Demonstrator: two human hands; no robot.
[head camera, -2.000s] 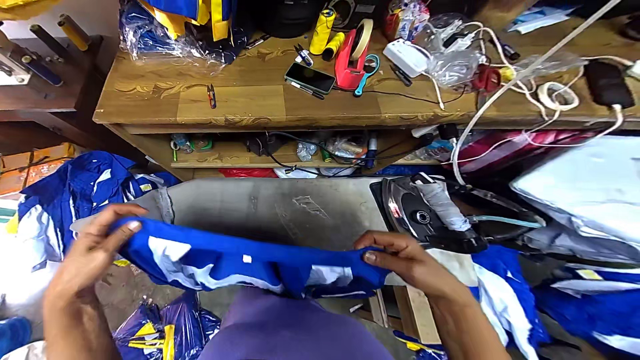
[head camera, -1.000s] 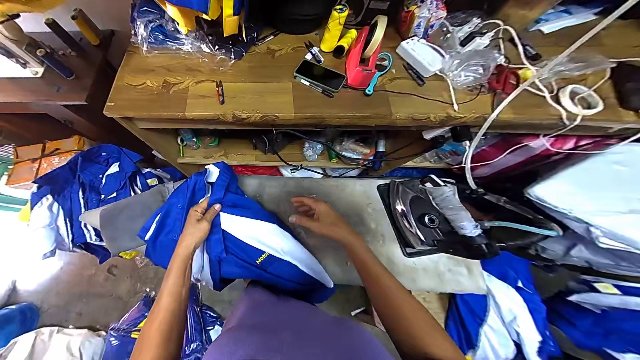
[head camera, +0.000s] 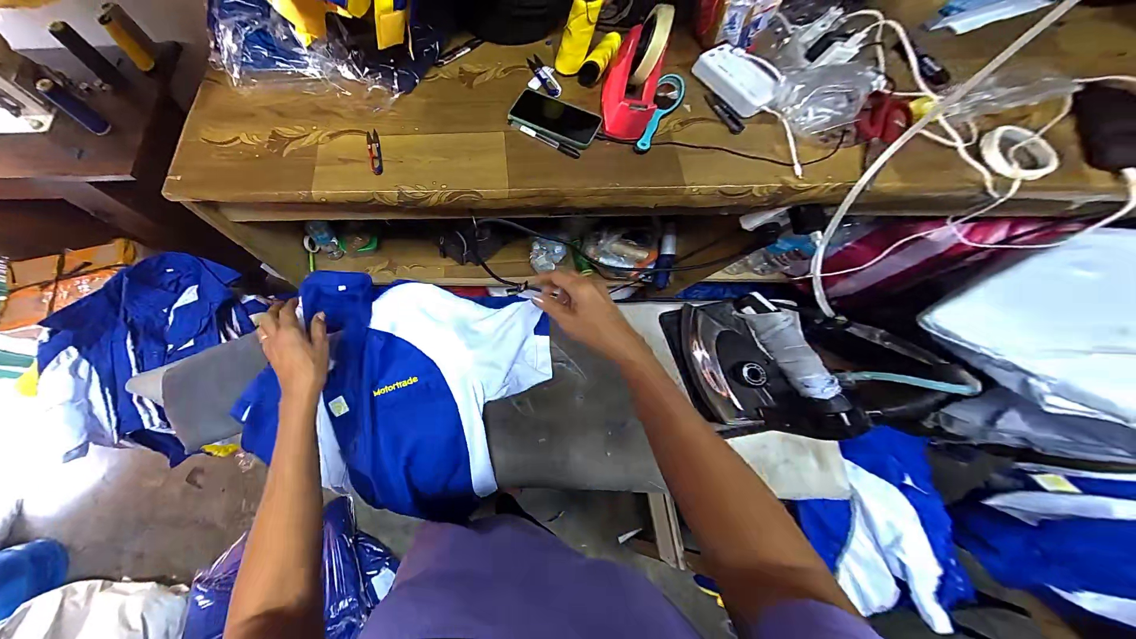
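Note:
A blue and white short-sleeved shirt (head camera: 404, 422) with yellow lettering on its chest lies over the grey ironing board (head camera: 577, 435). My left hand (head camera: 295, 342) rests on the shirt beside its collar, fingers spread. At the far edge of the board, my right hand (head camera: 572, 306) pinches the end of the white sleeve between thumb and fingers. A steam iron (head camera: 754, 368) with a cloth-wrapped handle sits on the board to the right of my right hand.
Beyond the board stands a wooden table (head camera: 417, 169) with a phone (head camera: 555, 118), a red tape dispenser (head camera: 632, 84), thread snips (head camera: 374, 153) and cables. A white hose (head camera: 874, 169) hangs near the iron. More blue and white garments (head camera: 151, 346) lie at both sides.
Two seconds ago both hands held the blue and white cloth stretched near my body. Now the shirt lies spread over the board, and my right hand, free one second ago, grips the sleeve.

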